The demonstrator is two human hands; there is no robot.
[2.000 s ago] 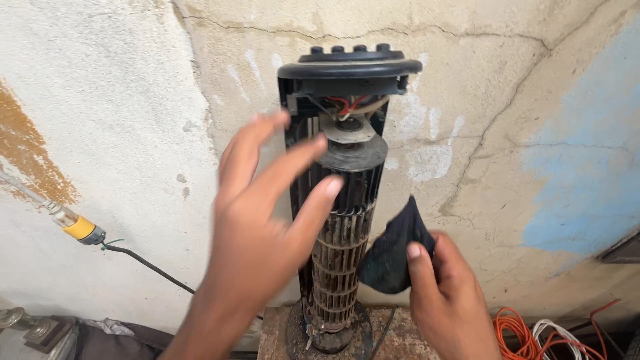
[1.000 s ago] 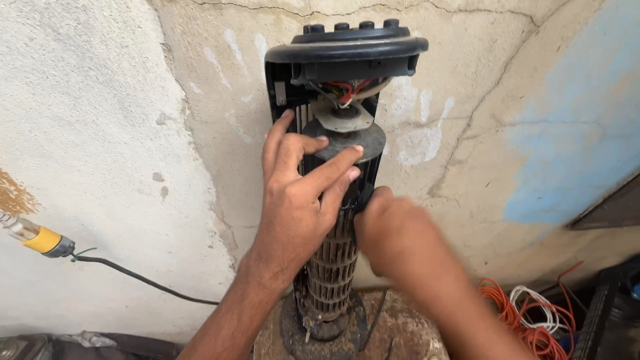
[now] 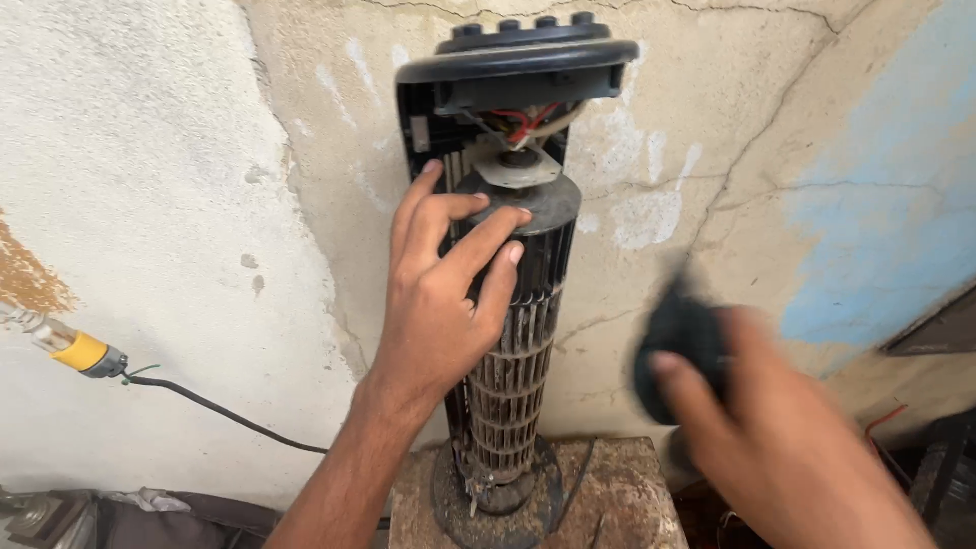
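An opened tower fan stands upright, its dusty cylindrical blower wheel [image 3: 511, 381] exposed. Above the wheel are a pale bearing plate [image 3: 517, 169], red and other wires [image 3: 526, 122], and the dark top cap [image 3: 526, 57] with several knobs. My left hand [image 3: 450, 282] rests its fingertips on the top disc and upper fins of the wheel, from the left side. The part of the wheel behind that hand is hidden. Off to the right, apart from the fan, my right hand [image 3: 762, 412] pinches a dark cloth [image 3: 675, 351]; both are blurred by motion.
The fan's round base [image 3: 450, 496] stands on a worn wooden stand [image 3: 629, 488] against a cracked wall. A lamp holder with a yellow band [image 3: 80, 352] and a black cable [image 3: 229, 415] are at left. Dark fabric [image 3: 175, 522] lies lower left; a dark object [image 3: 945, 473] is lower right.
My left hand has come to rest on the blower wheel, where it was in front of the fan two seconds ago. My right hand has moved from the wheel out to the right with the cloth.
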